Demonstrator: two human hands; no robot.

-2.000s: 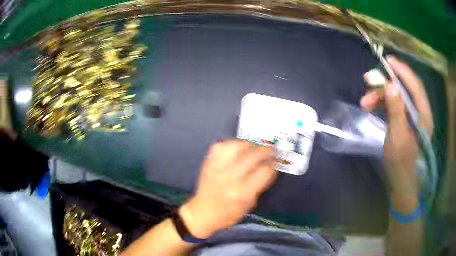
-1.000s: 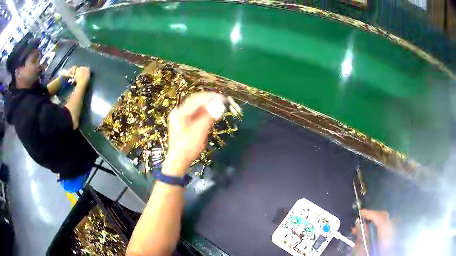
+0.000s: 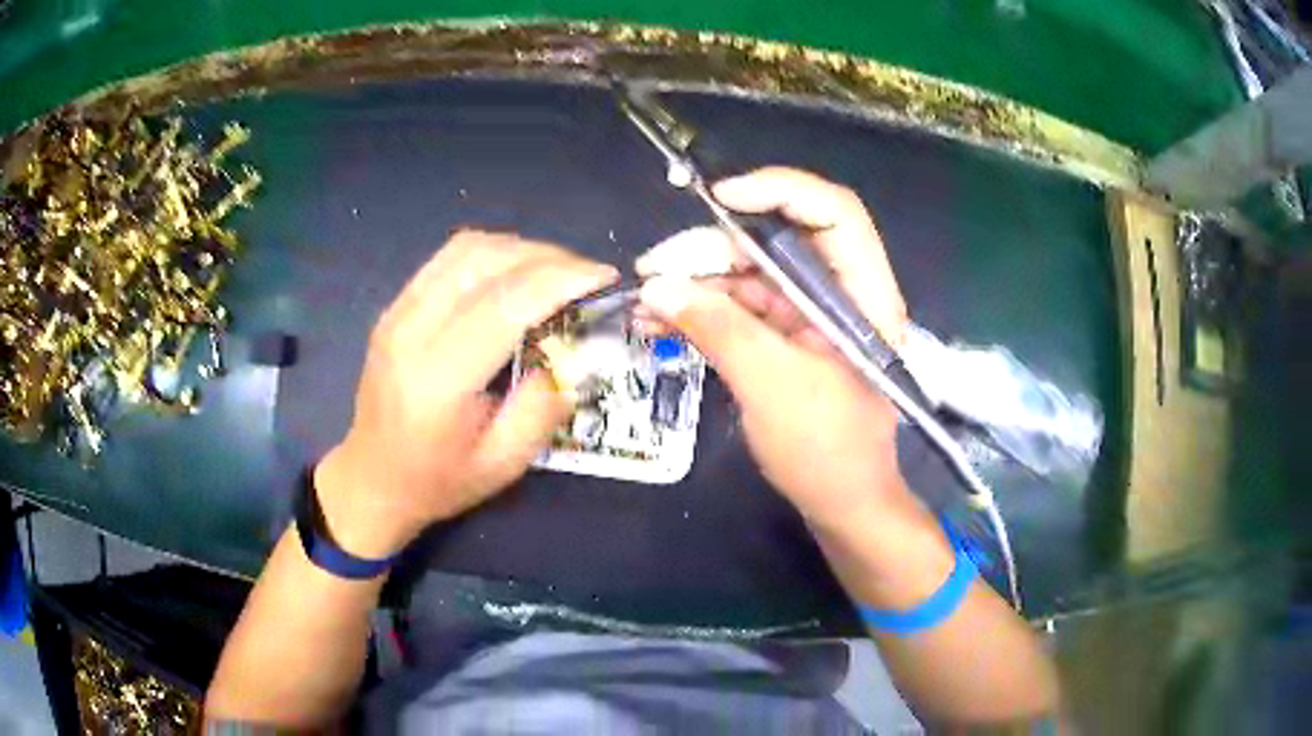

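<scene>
The open white socket housing (image 3: 619, 463) lies on the dark mat, with a blue round component (image 3: 669, 348) and small parts showing inside. My left hand (image 3: 461, 377) curls over its left side, with a brass strip (image 3: 554, 350) showing between thumb and fingers. Its exact grip is partly hidden. My right hand (image 3: 806, 338) holds the black soldering iron (image 3: 823, 281), which slants with its tip up and left, away from the housing. White-covered right fingertips meet the left fingertips at the housing's top edge.
A brass strip pile (image 3: 108, 273) is at the left of the bench. A crinkled clear bag (image 3: 1007, 403) lies right of my right hand. A wooden edge (image 3: 1148, 374) bounds the right side. The green conveyor (image 3: 921, 65) runs behind. A crate of brass parts (image 3: 130, 697) is at lower left.
My left hand has come from the brass pile to the housing. My right hand has moved in to the housing's top edge, still holding the iron. The head view has turned.
</scene>
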